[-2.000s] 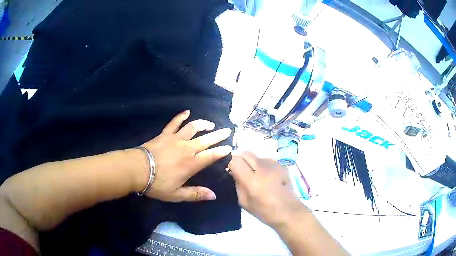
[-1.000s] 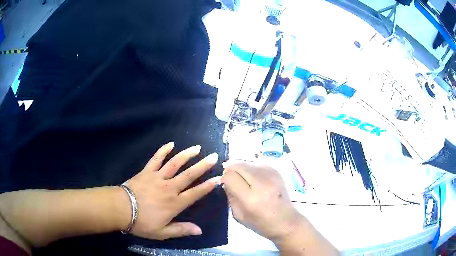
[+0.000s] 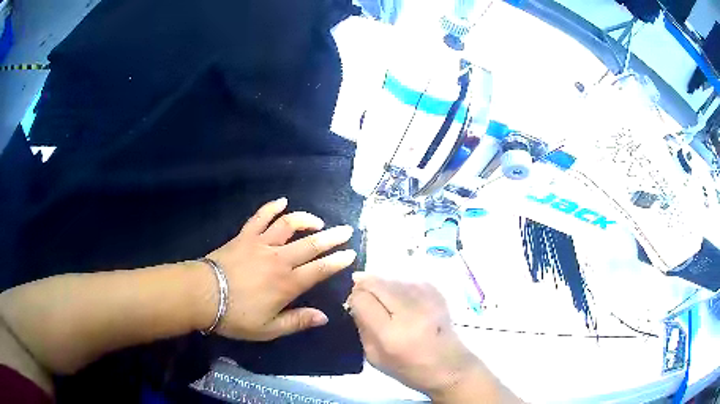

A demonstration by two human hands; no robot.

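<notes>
A large black garment panel [image 3: 197,158] covers the left of the table, its right edge running up to the presser foot and needle [image 3: 395,189] of the white sewing machine [image 3: 418,102]. My left hand [image 3: 276,272] lies flat on the panel with its fingers spread, fingertips near the fabric edge. My right hand [image 3: 399,327] has its fingers closed, with thumb and forefinger pinching the fabric edge just below the left fingertips. The pinched bit of edge is mostly hidden by the fingers.
A bunch of narrow black strips [image 3: 556,264] hangs right of the needle, below the "JACK" lettering. A thin pink tool [image 3: 474,286] lies right of my right hand. A grey measuring band [image 3: 253,384] runs along the table's front edge.
Over the two seconds both hands have moved slightly down and left in view along the fabric edge. Since one second ago the whole view has shifted a little; the right hand keeps its pinch.
</notes>
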